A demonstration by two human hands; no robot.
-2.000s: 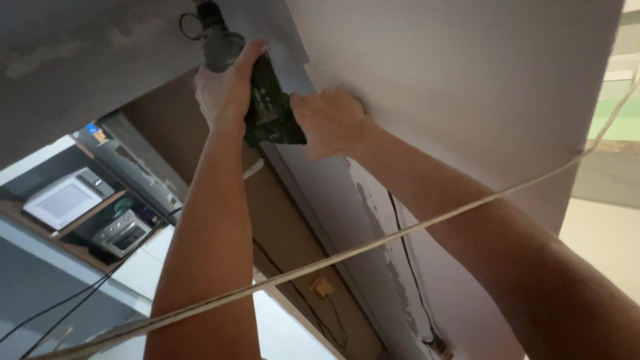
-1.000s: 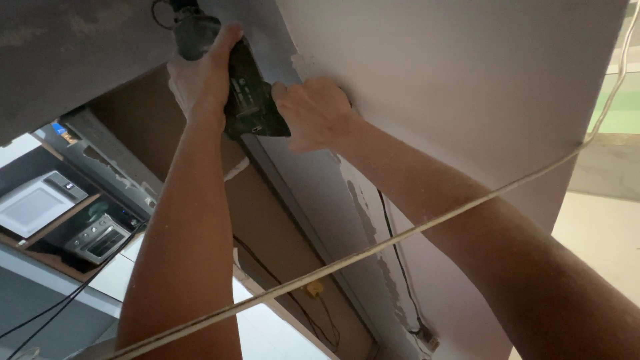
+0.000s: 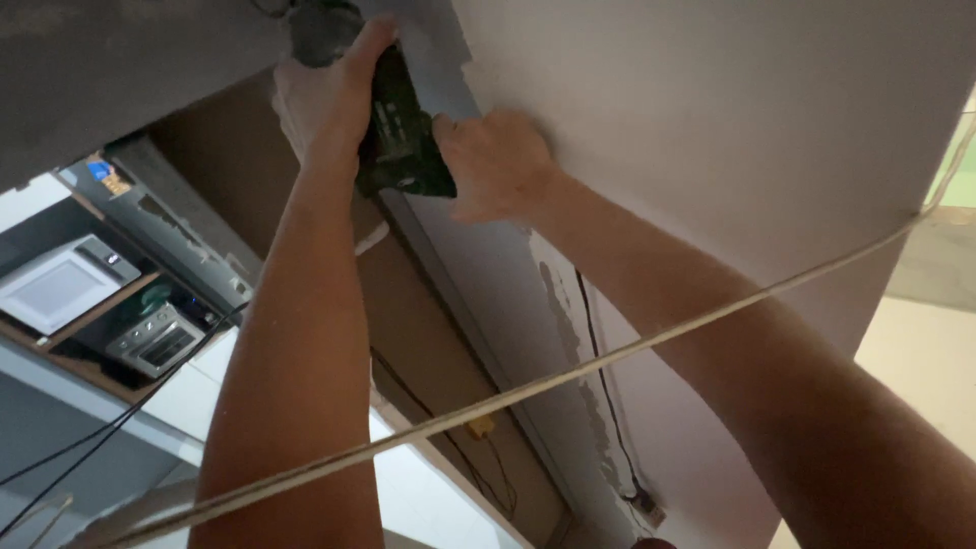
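Both of my arms reach up to a dark green power tool (image 3: 396, 130) held against the corner of the wall and the overhead surface. My left hand (image 3: 328, 99) wraps around the tool's body near its rounded grey head (image 3: 324, 30), thumb over the top. My right hand (image 3: 499, 164) grips its lower right end, knuckles close to the pale wall (image 3: 686, 114). The tool's working end is partly cut off at the top edge, and which kind of tool it is cannot be told.
A pale cord (image 3: 549, 381) crosses in front of both forearms. Lower left, a white microwave (image 3: 65, 286) and a toaster oven (image 3: 162, 339) stand on shelves beside dark cables (image 3: 130, 412). A black cable (image 3: 602, 374) runs down the chipped wall to a socket (image 3: 648, 509).
Over the two seconds the tool, held in both hands, has shifted slightly up and left in view. Both hands keep their hold.
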